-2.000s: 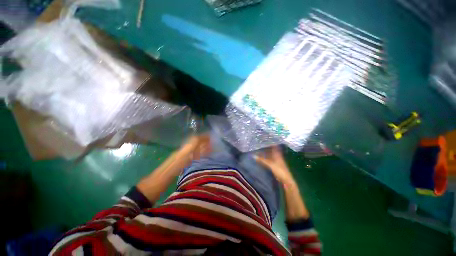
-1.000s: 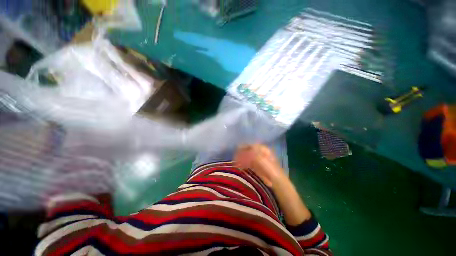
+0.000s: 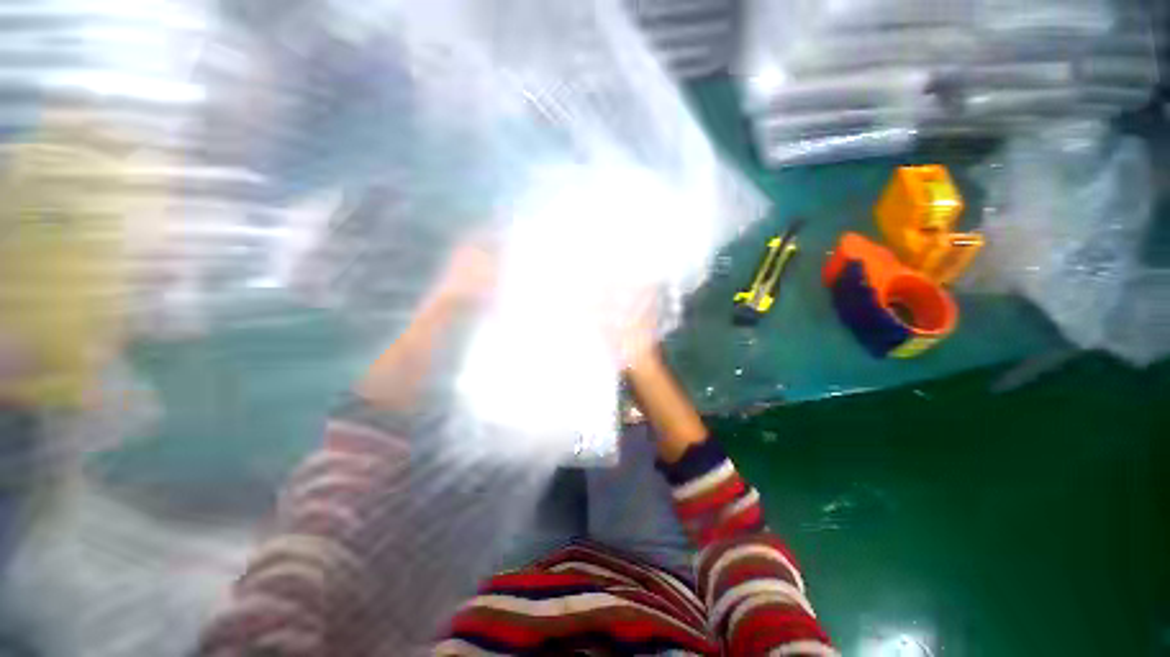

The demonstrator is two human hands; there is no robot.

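A white pack with bubble wrap (image 3: pixel 584 257) lies in front of me, so washed out by glare that its edges and any rods are lost. Clear bubble wrap (image 3: pixel 661 109) spreads from it toward the back. My left hand (image 3: pixel 472 276) is blurred at the pack's left side. My right hand (image 3: pixel 634 336) is at its right, near edge. The fingers of both hands are lost in glare and blur, so their grip cannot be told.
A yellow and black utility knife (image 3: pixel 767 273) lies right of the pack, beside an orange and dark blue tape holder (image 3: pixel 892 298) and an orange-yellow dispenser (image 3: pixel 926 218). Stacked silvery packs (image 3: pixel 834 96) stand at the back right. Crumpled bubble wrap (image 3: pixel 1084 238) lies far right. The left side is blurred.
The view has turned right. The pack's visible rods have given way to glare and wrap. My left hand has come into view at the pack, and my right hand has moved up to its edge.
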